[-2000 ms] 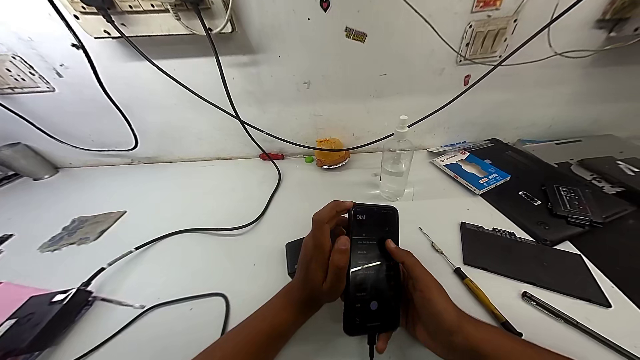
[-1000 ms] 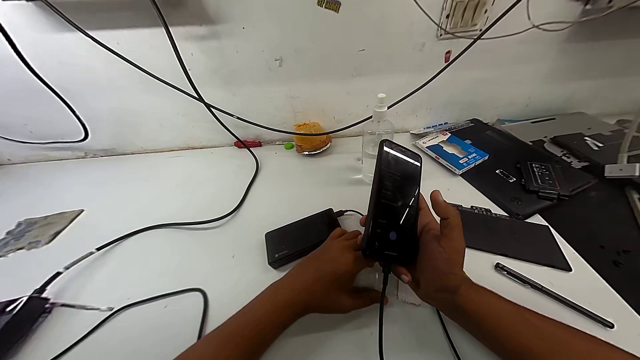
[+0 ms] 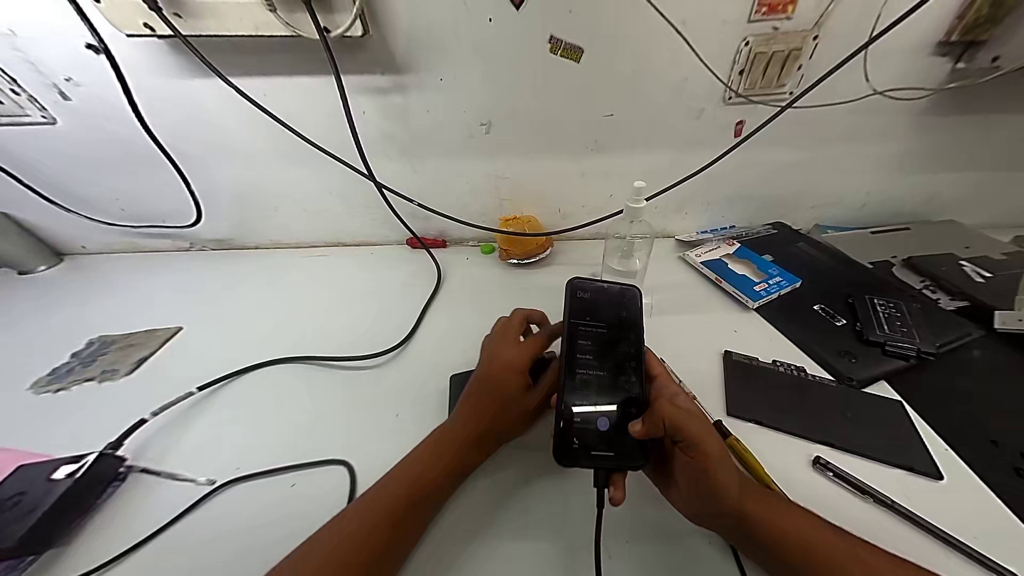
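Note:
My right hand [image 3: 680, 448] holds a black smartphone [image 3: 602, 372] upright, its thumb at the lower right edge of the lit dark screen. A black cable [image 3: 599, 512] is plugged into the phone's bottom end. My left hand [image 3: 512, 376] is just left of the phone, fingers bent over a black box-shaped device [image 3: 459, 387] on the table; the hand hides most of it, and whether the fingers grip it is not plain. A screwdriver with a yellow handle [image 3: 748, 456] lies partly behind my right hand.
A clear spray bottle [image 3: 628, 248] stands behind the phone. At right are a flat dark battery pack [image 3: 828, 412], a black pen [image 3: 904, 512], a blue-white box [image 3: 742, 272] and laptop parts [image 3: 848, 320]. A black cable [image 3: 296, 358] winds across the left; a black adapter [image 3: 56, 500] lies at lower left.
Two seconds ago both hands were at the phone; now my left hand is beside it, at the black device. Since one second ago, the phone has moved lower relative to the bottle.

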